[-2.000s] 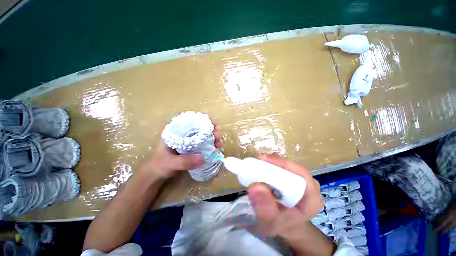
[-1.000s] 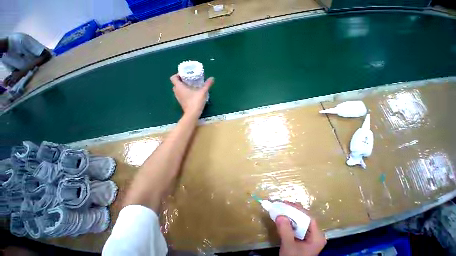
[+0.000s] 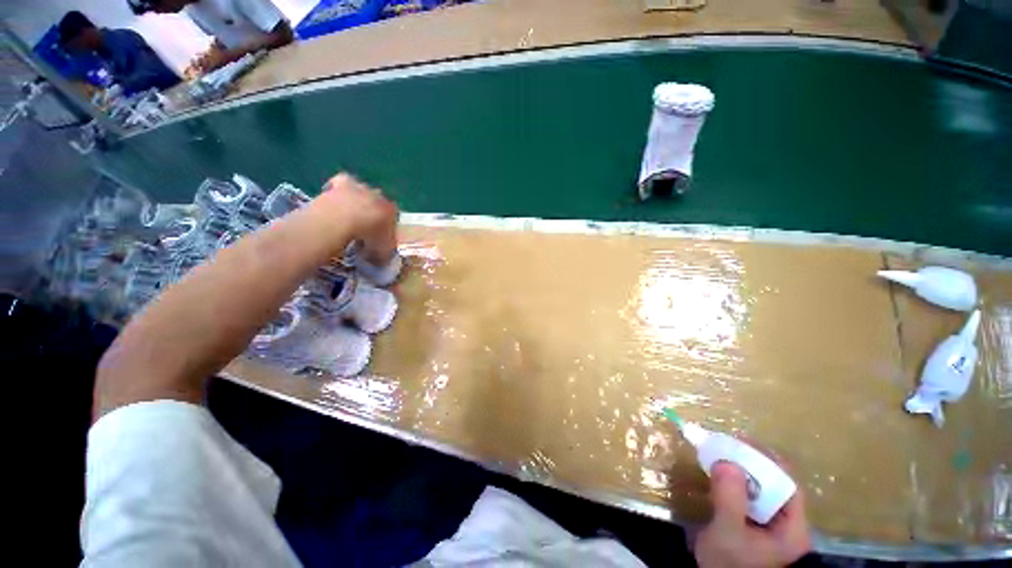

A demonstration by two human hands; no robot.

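My left hand [image 3: 364,216] is over the far right end of the stacked grey pieces [image 3: 322,346] at the left; its fingertips are hidden or blurred, so whether it grips one cannot be told. My right hand [image 3: 755,530] holds a white glue bottle [image 3: 746,472] above the tan board, its teal-green nozzle tip [image 3: 673,416] pointing up and left. One grey-white gathered piece [image 3: 675,139] lies alone on the green belt, its thick scalloped rim at the far end.
The tan shiny board [image 3: 533,333] runs beside the green conveyor belt [image 3: 499,144]. A plain white spare bottle [image 3: 943,287] and a second spare bottle with small print [image 3: 947,372] lie at the board's right. Two people [image 3: 117,61] are at the far left, across the belt.
My left hand has let go of the piece, which now lies on the belt, and has moved left to the stack. My right hand still holds the bottle. The view has shifted left.
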